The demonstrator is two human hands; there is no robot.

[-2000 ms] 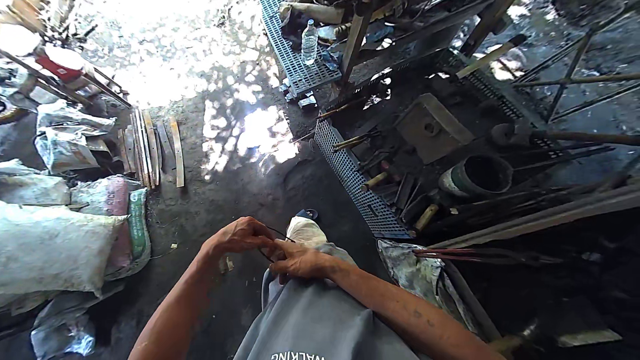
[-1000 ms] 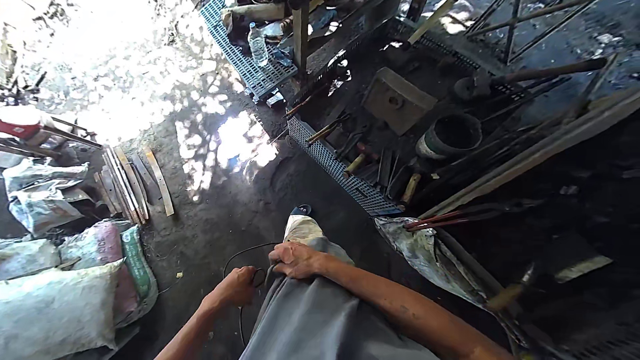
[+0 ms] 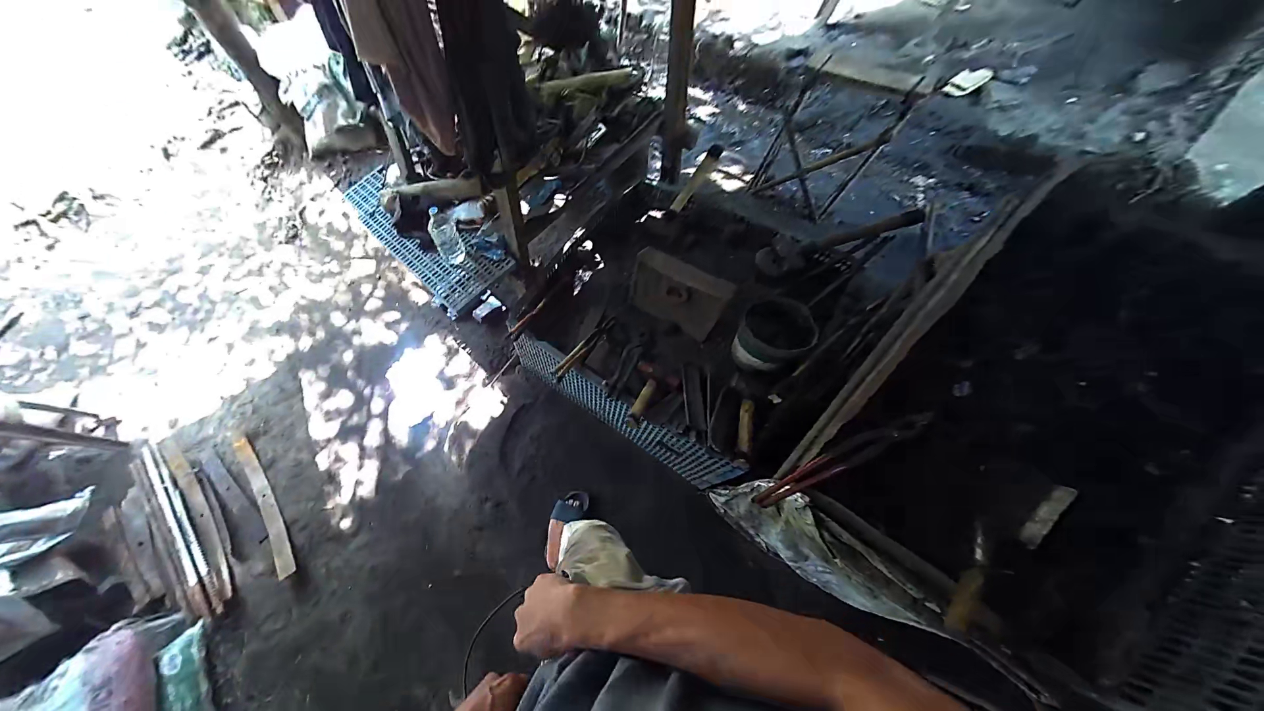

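My right hand (image 3: 549, 616) is closed at the grey shirt's hem, above my knee; whether anything is inside its fingers cannot be told. A thin dark cord or wire (image 3: 476, 632) curves up from the bottom edge to that hand. Of my left hand (image 3: 492, 693) only a part shows at the bottom edge, and its fingers are cut off by the frame. The grey shirt (image 3: 612, 683) lies below my right forearm. Past the hand are light trousers (image 3: 595, 553) and a foot in a dark sandal (image 3: 570, 507).
Curved flat metal strips (image 3: 265, 509) lie on the ground at left, by sacks (image 3: 118, 671). Ahead, perforated blue edging (image 3: 632, 420) borders a sunken work area with a bucket (image 3: 774, 334), a heavy block (image 3: 681, 293) and wooden-handled tools. Red-handled tongs (image 3: 810, 477) rest at right.
The view has swung up and to the right. My hands, close together two seconds ago, moved apart, and the thin cord came to show as a loop beside them. My left hand is now mostly out of frame.
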